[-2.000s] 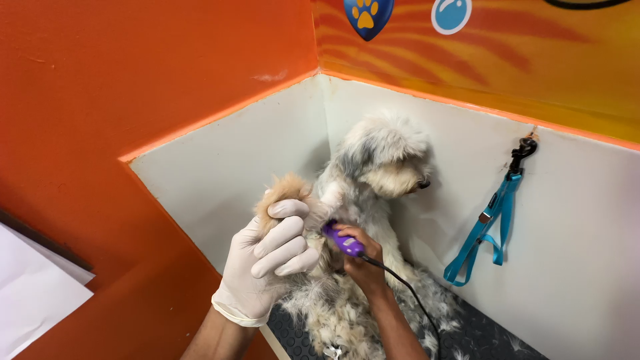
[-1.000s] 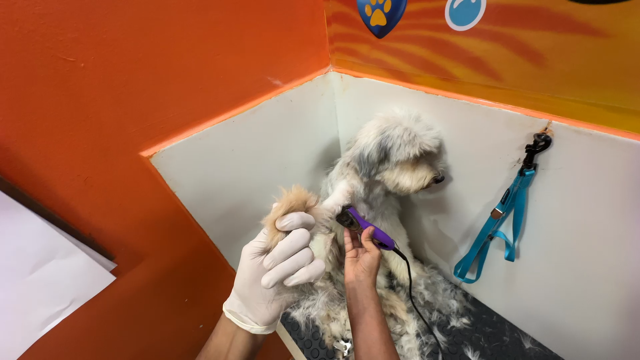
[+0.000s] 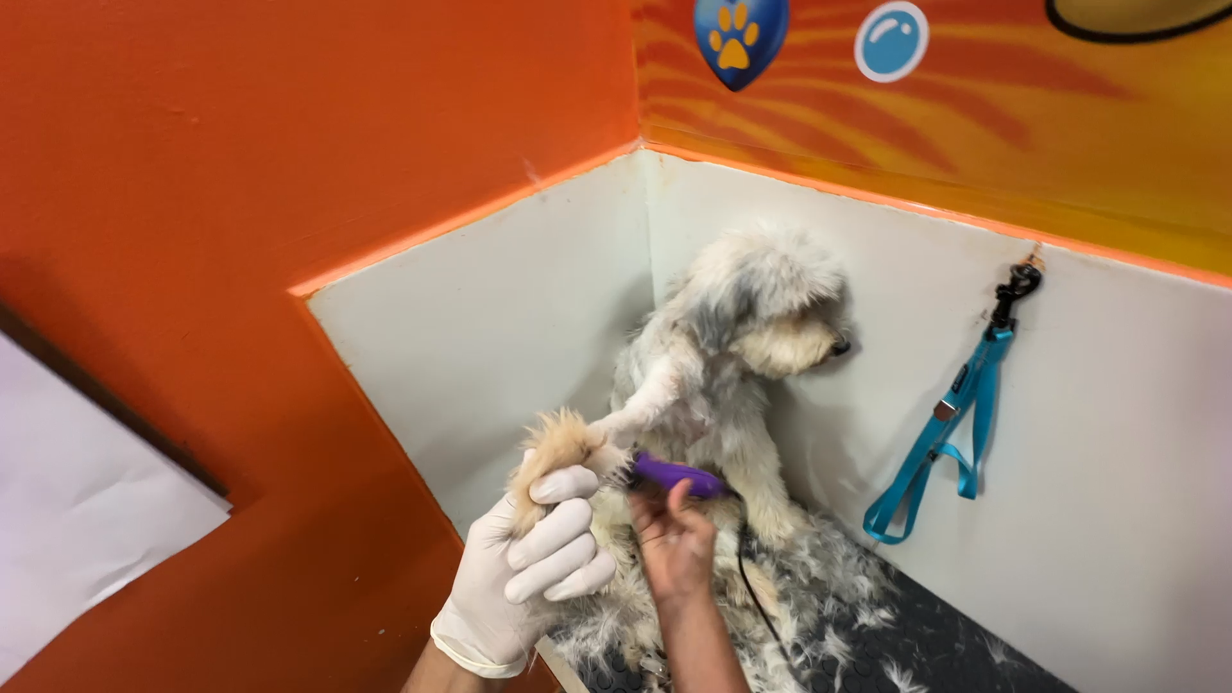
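Note:
A shaggy white and grey dog sits in the corner, its head turned to the right. My left hand, in a white glove, is closed around the dog's tan-furred paw and holds the foreleg stretched out to the left. My bare right hand holds a purple electric clipper from below, with its blade end against the fur of the raised leg near the paw. A black cord runs down from the clipper's right end.
Loose fur clippings lie over the black textured tabletop. A blue leash hangs by a black clip from a hook on the pale wall panel at right. White paper sheets are at far left, by the orange wall.
The clipper and my right hand have moved from the upper part of the raised leg to near the paw. My left hand keeps its hold on the paw.

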